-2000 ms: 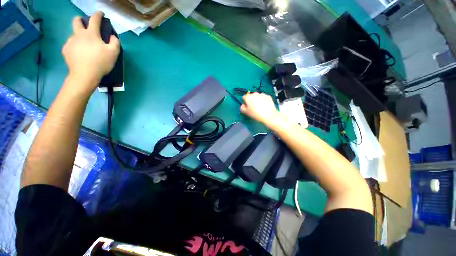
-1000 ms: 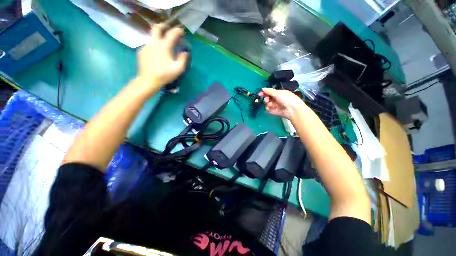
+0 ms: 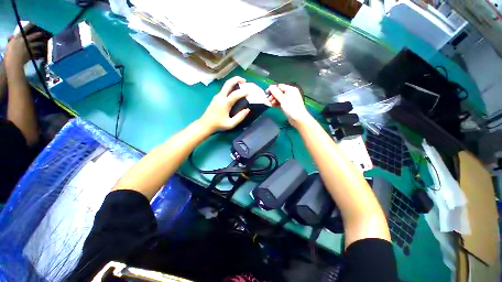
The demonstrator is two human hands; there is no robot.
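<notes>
My left hand [image 3: 227, 107] is around a dark corded unit [image 3: 247, 113], tilted so that its pale underside faces up. My right hand [image 3: 285, 100] is at the unit's right end, its fingertips pinched around something small and dark that is too small to make out. A second dark grey unit [image 3: 256, 137] stands just below on the green bench, with black cord loops [image 3: 258, 168] beside it. More grey units [image 3: 280, 183] stand in a row along the bench's near edge, partly covered by my right forearm.
Paper sheets [image 3: 203, 27] are piled at the far side. A blue box [image 3: 82, 69] and another person's hand [image 3: 21, 47] are at upper left. A lined blue crate [image 3: 71, 165] is at lower left. Black adapters [image 3: 344, 120], black pads [image 3: 387, 147] and cardboard [image 3: 480, 204] are at right.
My left hand has carried its unit rightward from the left of the bench and turned its pale face up. My right hand has moved from the thin leads to the unit. The view has shifted left.
</notes>
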